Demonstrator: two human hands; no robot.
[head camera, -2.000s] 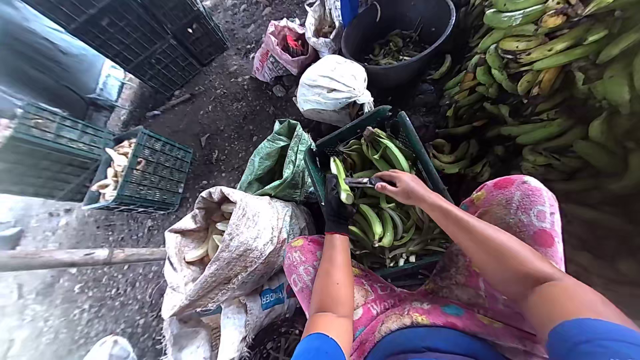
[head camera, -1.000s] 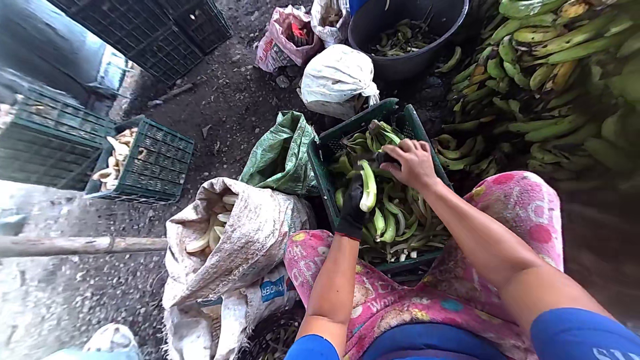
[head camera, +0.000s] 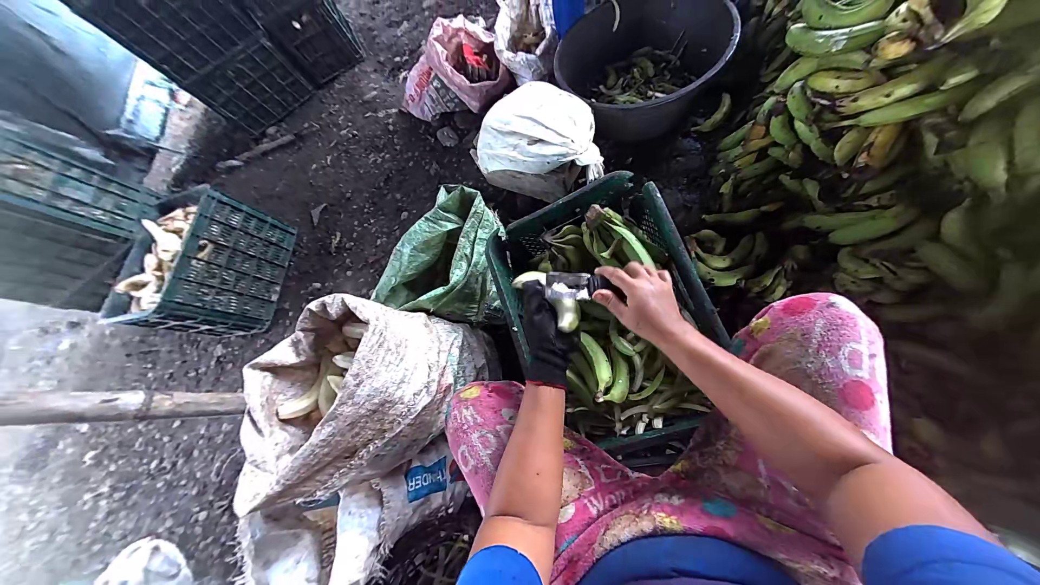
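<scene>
My left hand (head camera: 550, 337), in a black glove, grips a pale, peeled-looking plantain (head camera: 566, 314) above the left side of a green plastic crate (head camera: 686, 280). My bare right hand (head camera: 642, 299) holds the dark handle of a knife (head camera: 570, 283), whose wide flat blade lies across the plantain. Part of the plantain is hidden by the blade and the glove. Under both hands, the crate holds green plantains (head camera: 597, 361) and strips of peel. A bunch with a brown stem (head camera: 621, 231) lies at its far end.
Left of the crate stand a green sack (head camera: 443, 256) and a white woven sack (head camera: 390, 390) of peeled plantains. Farther left is a crate (head camera: 227, 260) of pale pieces. A tied white sack (head camera: 536, 134) and a black tub (head camera: 650, 114) stand beyond; plantains (head camera: 886, 106) are heaped at right.
The plantain in my left hand was upright and now lies lower, bent across the glove. My right hand has brought the blade onto it; one second ago that hand was higher, near the bunch.
</scene>
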